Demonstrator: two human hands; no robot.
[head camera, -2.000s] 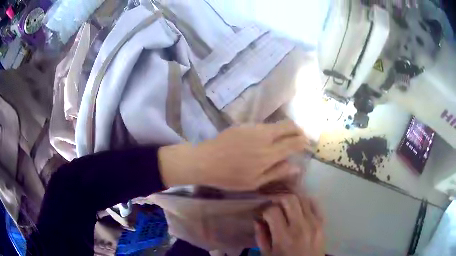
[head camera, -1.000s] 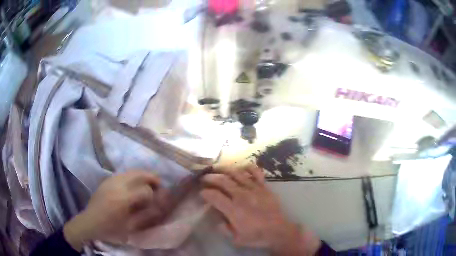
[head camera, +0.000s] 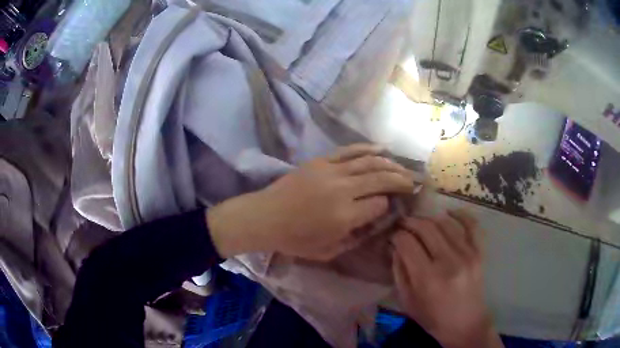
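Observation:
A garment (head camera: 224, 109) with brown-beige face and pale lilac-white reverse lies bunched across the machine table and hangs over the front edge. My left hand (head camera: 319, 200) lies on the cloth, its fingertips pinching the fabric edge just in front of the lit needle area. My right hand (head camera: 438, 262) is beside it, nearer the table edge, its fingertips closed on the same edge. The sewing machine head (head camera: 469, 54) stands beyond, with the lamp glaring at the presser foot. The needle itself is lost in the glare.
A dark speckled patch (head camera: 510, 173) lies right of the needle area. A lit smartphone (head camera: 576, 158) is beyond it. A thin black tool (head camera: 590, 289) lies at the right. Darker brown cloth (head camera: 44, 149) heaps at left. Blue crates (head camera: 228, 309) are below the front edge.
The view has swung back left since a second ago. My left hand has moved from low on the cloth up to the edge near the needle; my right hand is now nearer the front edge.

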